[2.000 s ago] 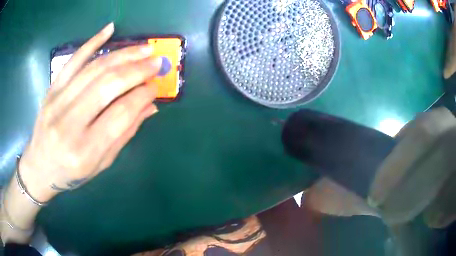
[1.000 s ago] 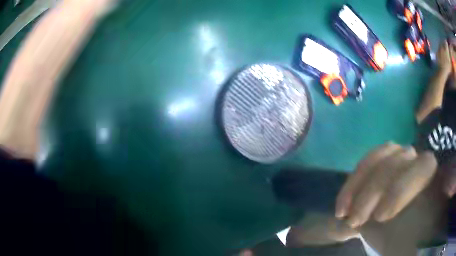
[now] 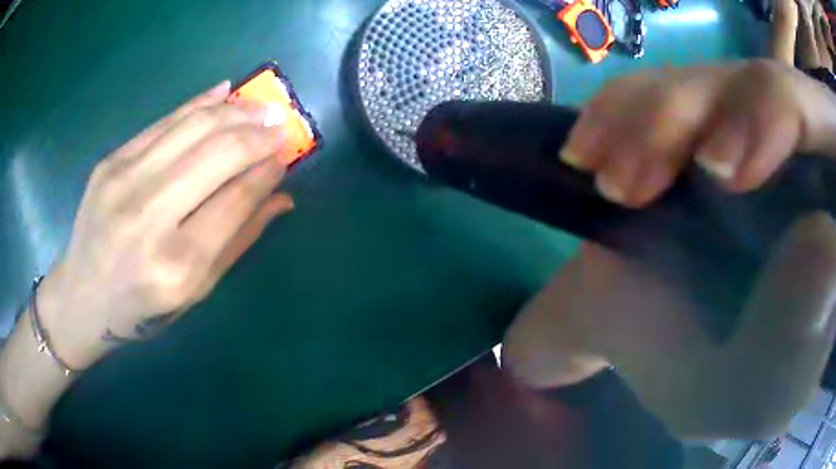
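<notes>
My left hand [image 3: 174, 201] lies over a black-cased unit at the left, fingers on its orange end piece [image 3: 291, 137]; the rest of the unit is hidden under the hand. My right hand [image 3: 697, 156] is closed around a thick black electric screwdriver [image 3: 513, 151]. The driver's narrow end points left and overlaps the lower part of the round grey screw tray [image 3: 390, 101]. The bit is blurred and hard to make out. Small silvery screws [image 3: 509, 59] lie densest on the tray's right side.
A waiting unit with an angled orange piece [image 3: 587, 29] lies beyond the tray at upper right, cut by the edge. Another person's hand [image 3: 811, 32] shows at the far upper right. The green table's curved edge [image 3: 449, 374] runs along the bottom.
My left arm, reaching up at the far left a second ago, is back with the hand on a unit. The screwdriver has moved up over the tray's lower edge. The view has shifted.
</notes>
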